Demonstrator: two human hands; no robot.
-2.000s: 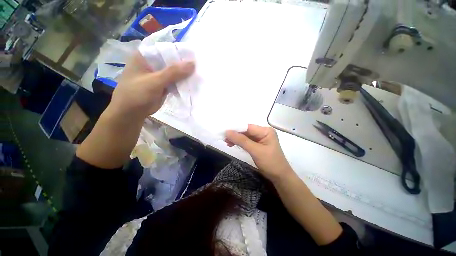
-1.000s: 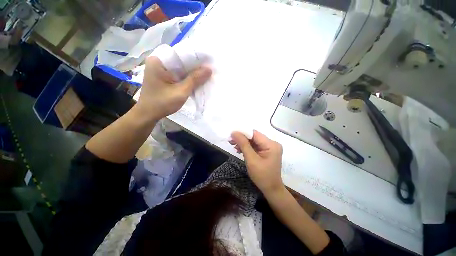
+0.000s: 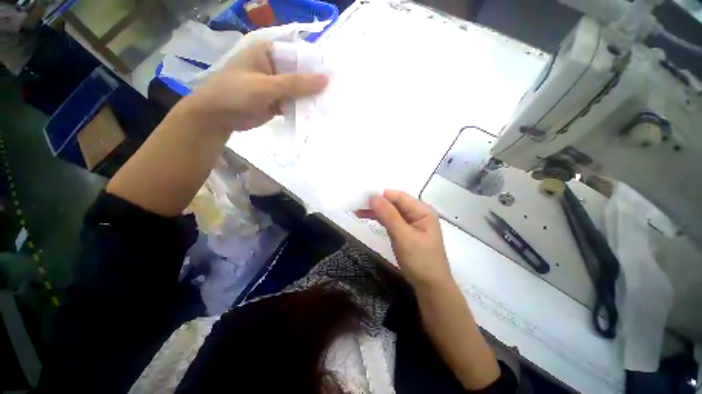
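A white fabric piece (image 3: 299, 123) hangs over the white table and almost vanishes against its glare. My left hand (image 3: 258, 86) is raised at the upper left and grips the folded upper part of the fabric, thumb on top. My right hand (image 3: 412, 235) is near the table's front edge, with thumb and forefinger pinched on the lower edge of the white fabric. How far the cloth reaches between the hands is washed out by the light.
The sewing machine (image 3: 558, 100) stands at right. Thread snips (image 3: 519, 243) and black shears (image 3: 593, 262) lie beside it, with a white cut piece (image 3: 643, 285) further right. A blue basket (image 3: 302, 11) holding white pieces is at upper left. A crumpled heap (image 3: 231, 223) lies below the table edge.
The view has shifted, so the table and machine sit lower in the picture. My left hand has moved up and away from my right hand, with the fabric still held in both.
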